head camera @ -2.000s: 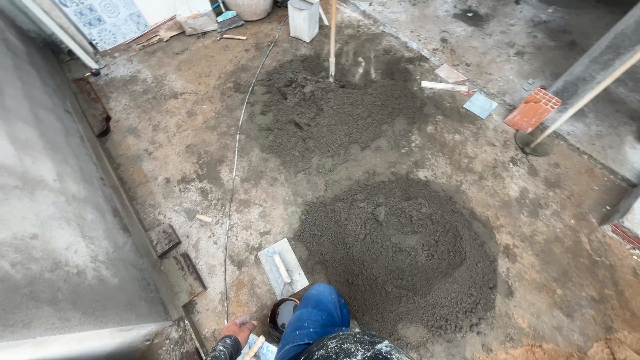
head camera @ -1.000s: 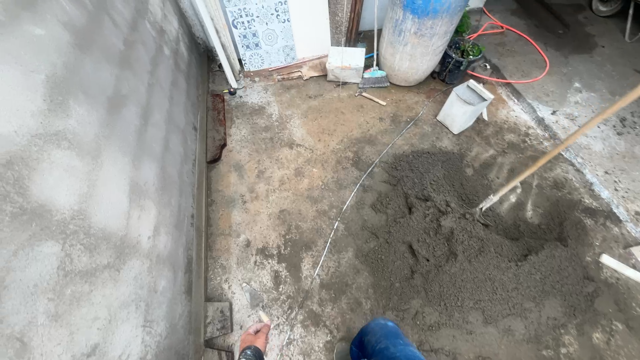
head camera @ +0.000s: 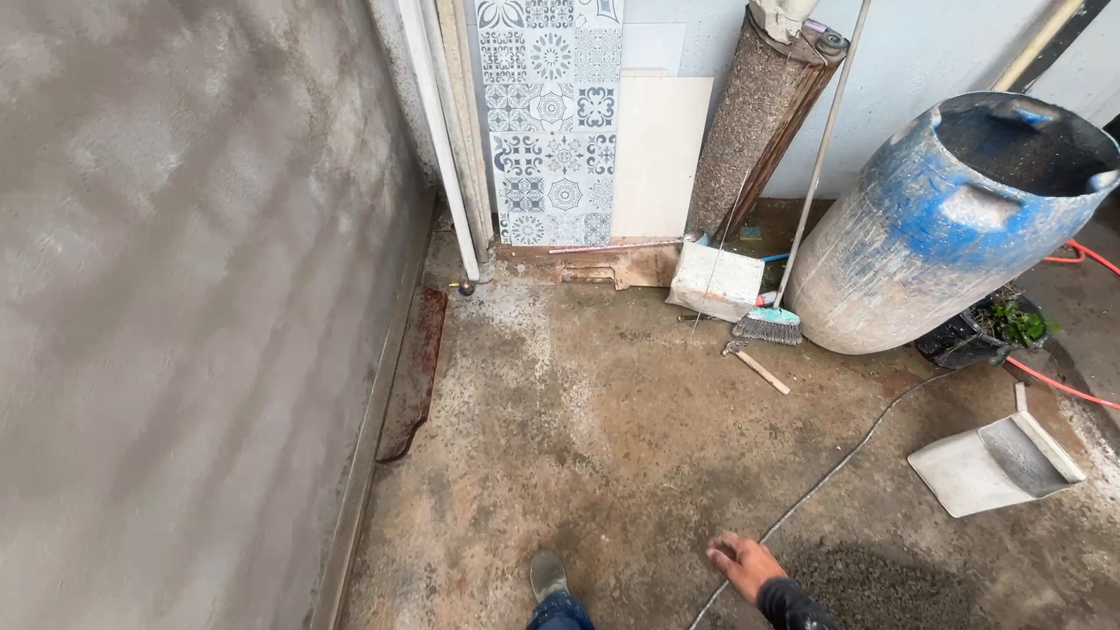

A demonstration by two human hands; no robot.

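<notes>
My right hand point(head camera: 744, 564) is low in the view, right of centre, in a dark sleeve. It holds nothing; its fingers are loosely bent and partly apart. It appears above the concrete floor, beside a thin grey cable point(head camera: 840, 468) that passes behind it. My left hand is not in view. A boot point(head camera: 549, 573) on my foot stands left of the hand. Farther ahead, a hammer point(head camera: 757, 367) with a wooden handle lies on the floor near a broom point(head camera: 770, 324). A whitish rectangular bucket point(head camera: 971, 472) lies on its side at the right.
A freshly rendered wall point(head camera: 201, 350) rises at the left. At the back stand a patterned tile panel point(head camera: 556, 131), a rolled-up carpet point(head camera: 744, 122), a white block point(head camera: 717, 280) and a blue-and-white barrel point(head camera: 927, 236). Dark mortar point(head camera: 884, 586) lies at lower right, an orange hose point(head camera: 1063, 381) at the right edge.
The view has swung toward the back wall. My left hand, at lower left in both earlier frames, is out of view; my right hand has come into view.
</notes>
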